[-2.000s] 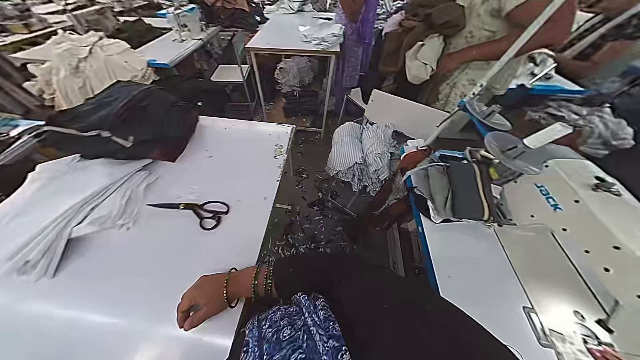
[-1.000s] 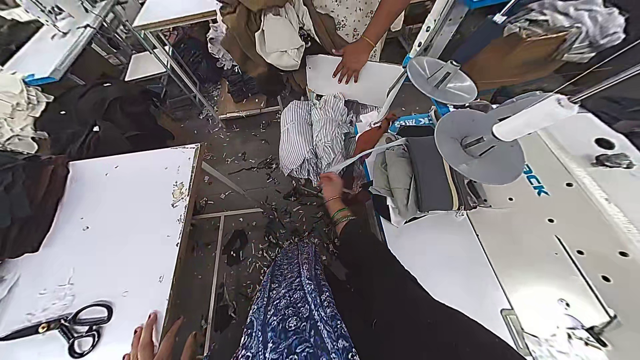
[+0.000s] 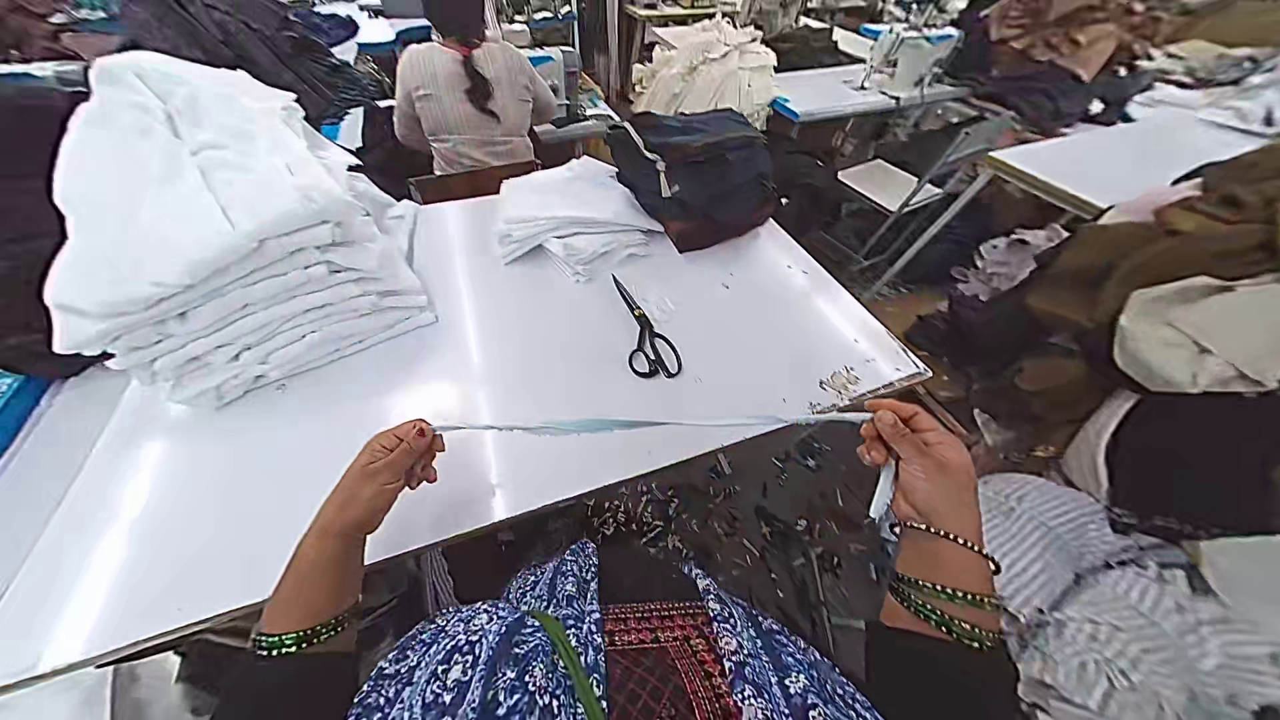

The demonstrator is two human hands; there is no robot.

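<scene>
A thin pale fabric strip is stretched nearly level between my two hands, above the near edge of the white table. My left hand pinches its left end between thumb and fingers. At the other side my right hand grips the strip, with a short tail hanging below the fingers. Black-handled scissors lie on the table beyond the strip, blades pointing away from me. A small pile of folded white cloth sits farther back, beside a dark cloth bundle.
A tall stack of folded white fabric stands at the table's left. Striped cloth is heaped at lower right, near brown and white garments. Scraps litter the floor. A person sits with back turned beyond the table.
A second ago my right hand was at the striped cloth by the sewing machine and my left hand rested on the table; now both hold the strip over the table. The view has swung left.
</scene>
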